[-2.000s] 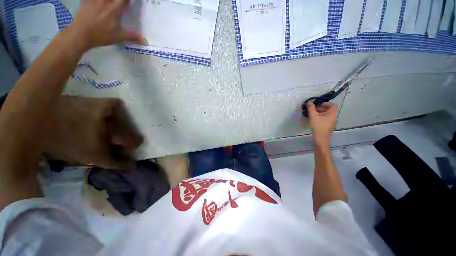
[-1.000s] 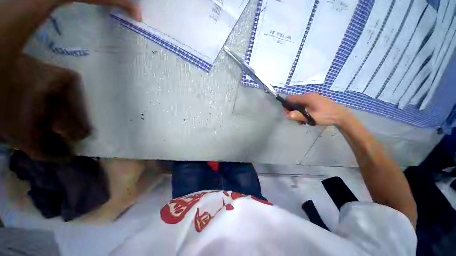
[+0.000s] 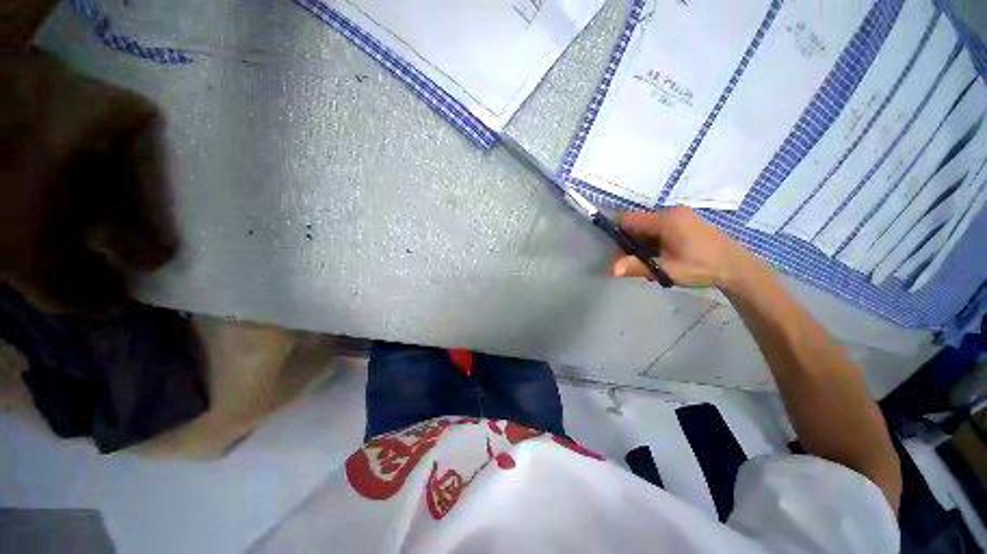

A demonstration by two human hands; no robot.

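My right hand [image 3: 682, 249] holds the fabric shears [image 3: 630, 247] by their black handles. The blades point up and left, with their tips at the lower corner of the large white paper pattern [image 3: 455, 54]. A blue checked fabric strip [image 3: 400, 79] shows along this paper's lower edge. The blades cross the grey gap beside the oblong paper patterns [image 3: 649, 97], which lie on blue checked fabric [image 3: 823, 265]. Whether the blades are parted is unclear. My left hand is out of the picture; only a dark, blurred part of the arm may show at the upper left corner.
Narrow strip patterns [image 3: 866, 141] lie at the right on the grey speckled table [image 3: 357, 206]. A blue checked scrap [image 3: 141, 49] lies at the upper left. Brown cloth [image 3: 87, 184] and dark cloth [image 3: 108, 368] are at the left. The table's near edge runs before my body.
My right hand has brought the shears from the near right part of the table to the large pattern's corner. My left hand has left the picture. The view has turned and shifted.
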